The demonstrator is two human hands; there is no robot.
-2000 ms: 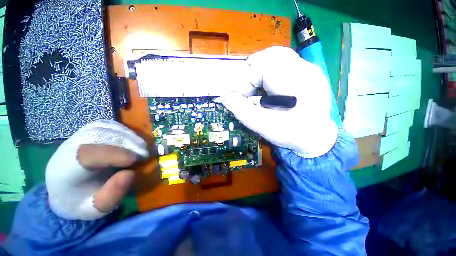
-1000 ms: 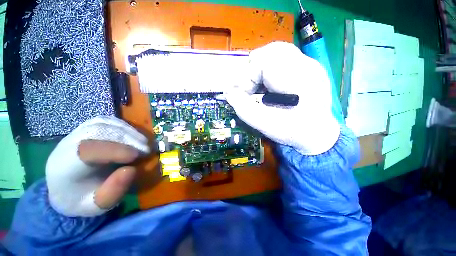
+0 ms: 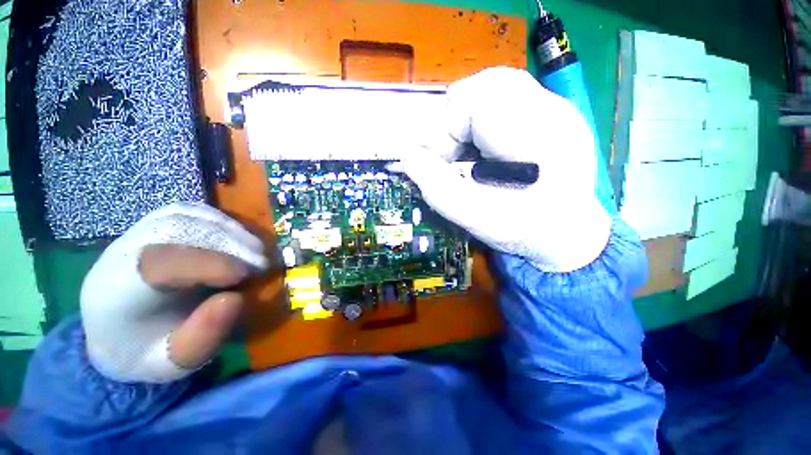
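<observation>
A green circuit board [image 3: 365, 231] with yellow blocks on its near edge lies on the orange fixture [image 3: 293, 35]. A bright white finned heatsink [image 3: 329, 124] runs along its far edge. My gloved right hand [image 3: 525, 169] holds a marker pen [image 3: 505, 172], black end to the right, its fingertips over the board just below the heatsink; the pen's tip is hard to make out. My gloved left hand [image 3: 169, 293], with bare thumb and finger showing, is beside the board's left edge, fingers apart and empty.
A black tray full of screws [image 3: 151, 169] is at left. A blue electric screwdriver [image 3: 569, 89] lies right of the fixture, partly behind my right hand. Insulating sheets [image 3: 667, 133] overlap at right on a brown board [image 3: 662, 267]. A small black cylinder [image 3: 216, 151] lies on the fixture's left edge.
The view has shifted slightly, so the fixture and board sit a little higher. My right hand still holds the pen at nearly the same spot. My left hand has barely moved.
</observation>
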